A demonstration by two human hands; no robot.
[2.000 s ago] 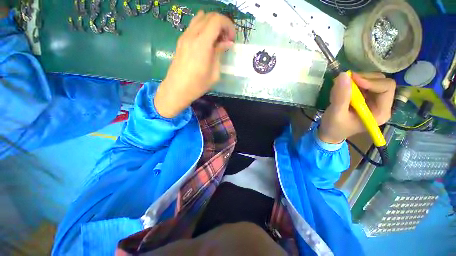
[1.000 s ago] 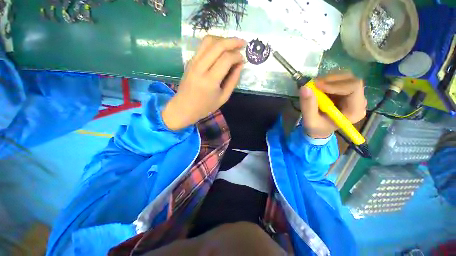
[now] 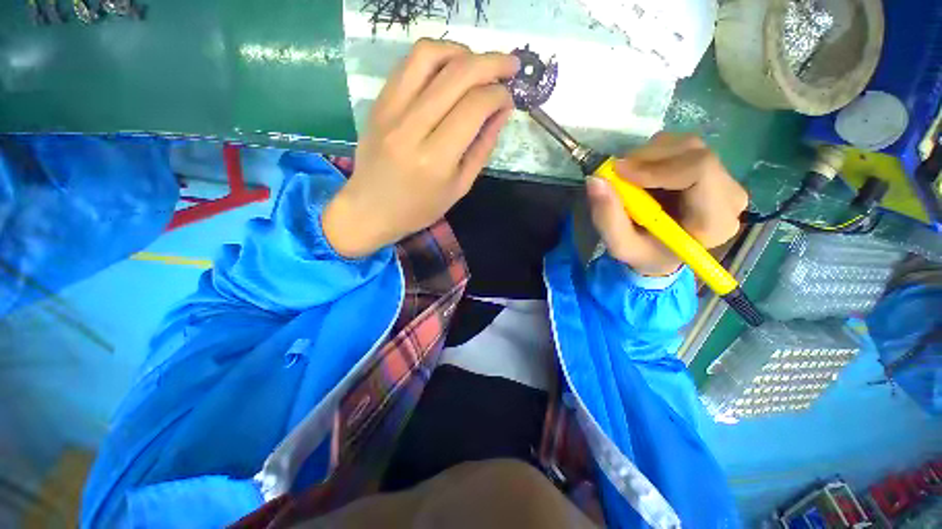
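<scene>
A dark round circuit board [image 3: 534, 81] lies on the pale work sheet [image 3: 620, 109]. My left hand [image 3: 434, 129] is at the board's left edge, with thumb and index fingertips close together there; whether a wire is between them is too small to tell. My right hand [image 3: 671, 201] holds the yellow soldering iron [image 3: 661, 225] like a pen. Its metal tip reaches the lower edge of the board. A pile of short black wires [image 3: 418, 10] lies above my left hand, cut by the top edge.
Beige tape roll [image 3: 746, 52] with silvery bits inside is at the upper right, beside the blue soldering station [image 3: 901, 83]. Clear trays with pale dots [image 3: 790, 377] stand lower right. Small curved assemblies [image 3: 88, 10] lie top left. A person's blue sleeve [image 3: 83, 207] is at left.
The iron has moved left and its tip now meets the board's lower edge. My left fingertips have come to the board's left side. The view has shifted, so the bench sits higher.
</scene>
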